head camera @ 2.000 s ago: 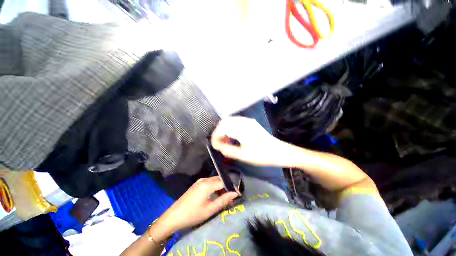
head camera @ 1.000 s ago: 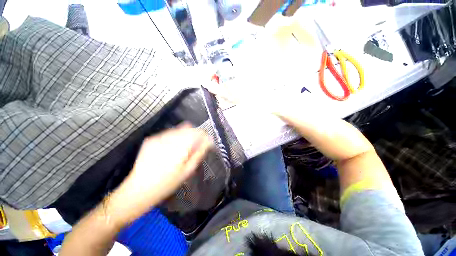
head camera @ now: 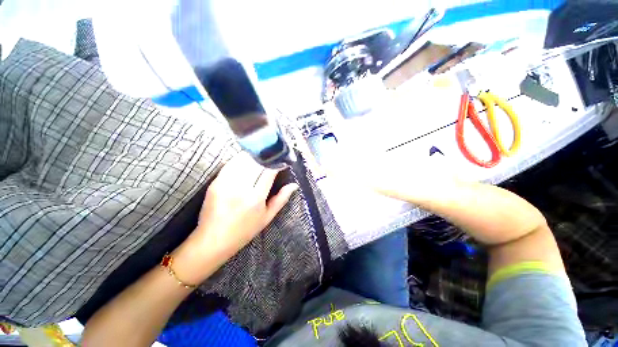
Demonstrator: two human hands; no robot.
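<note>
The garment's grey plaid cloth [head camera: 88,183] lies at left, with black lining [head camera: 146,261] under its edge. A grey-black fine-checked piece [head camera: 264,278] hangs over the table's front edge. A dark zipper tape [head camera: 314,210] with a pale line runs along it up to the machine's needle area [head camera: 288,152]. My left hand [head camera: 237,196] lies flat on the cloth left of the tape, thumb apart, fingertips close to the needle area. My right hand [head camera: 352,177] is right of the tape, washed out by glare; its fingers and any grip cannot be made out.
The white machine head with a blue stripe [head camera: 305,64] spans the top. Red-and-yellow-handled scissors [head camera: 488,132] lie at right on the table, with a grey-green tool [head camera: 539,90] beyond. A blue crate [head camera: 210,331] is below left; dark plaid garments [head camera: 461,281] are at lower right.
The tape and checked piece have come up from my lap onto the table at the needle area. My left hand has moved up and forward onto the cloth. The view has shifted towards the machine.
</note>
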